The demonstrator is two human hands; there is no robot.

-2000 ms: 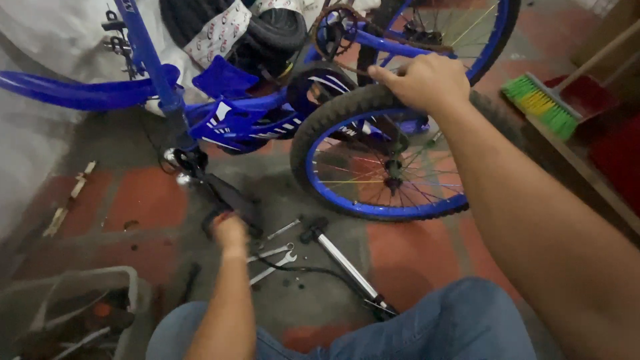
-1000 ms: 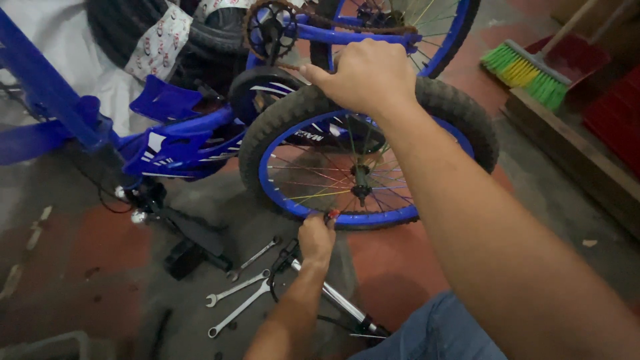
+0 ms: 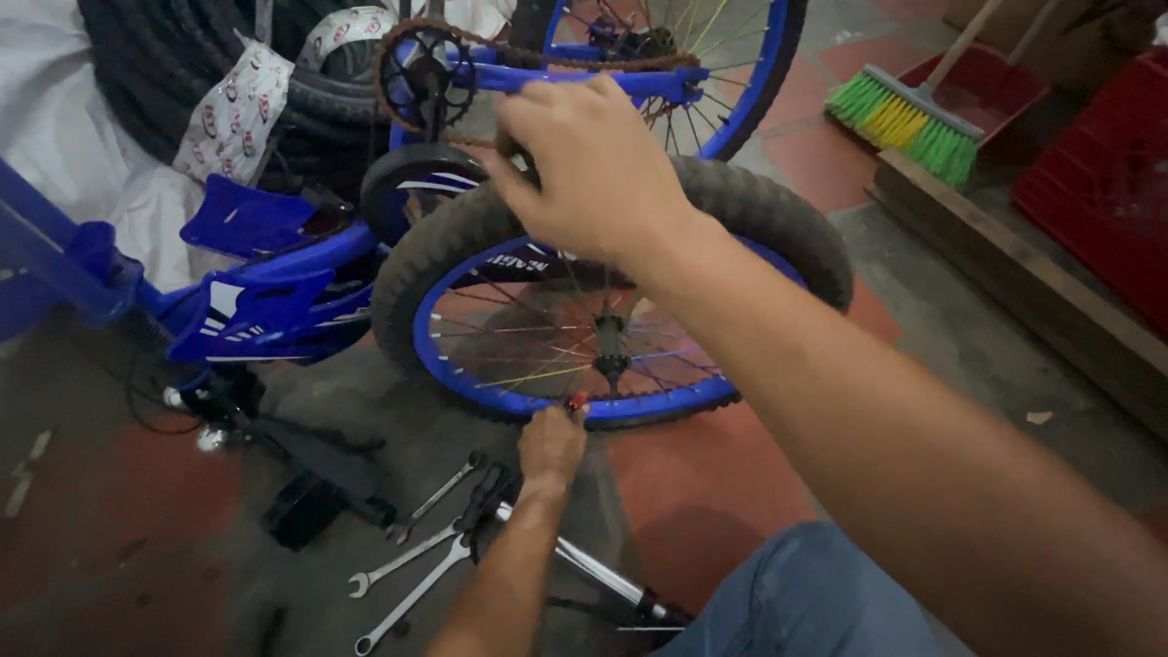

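Observation:
A bicycle wheel with a blue rim and knobby tire (image 3: 785,214) stands upright, tilted, before me. My right hand (image 3: 593,173) is at the top of its tire, fingers curled; whether they grip the rubber is hidden. Low at the rim, my left hand (image 3: 552,447) holds a small red object (image 3: 577,401), too small to name, close to the spokes. Beneath my left forearm lies a silver and black hand pump (image 3: 598,570). Combination wrenches (image 3: 415,589) lie to its left on the floor. Behind the wheel is the blue bicycle frame (image 3: 265,310), with a rusty chain (image 3: 584,62).
Black tires (image 3: 137,91) are piled at the back left beside white sacking. At the right stand a green and yellow broom (image 3: 903,123), a red dustpan (image 3: 1004,87) and a wooden beam (image 3: 1022,265). A black saddle (image 3: 319,465) lies near the frame at the left.
My left hand has moved from beside the saddle to the lower rim of the wheel. My right hand has stayed at the top of the tire. The view has shifted.

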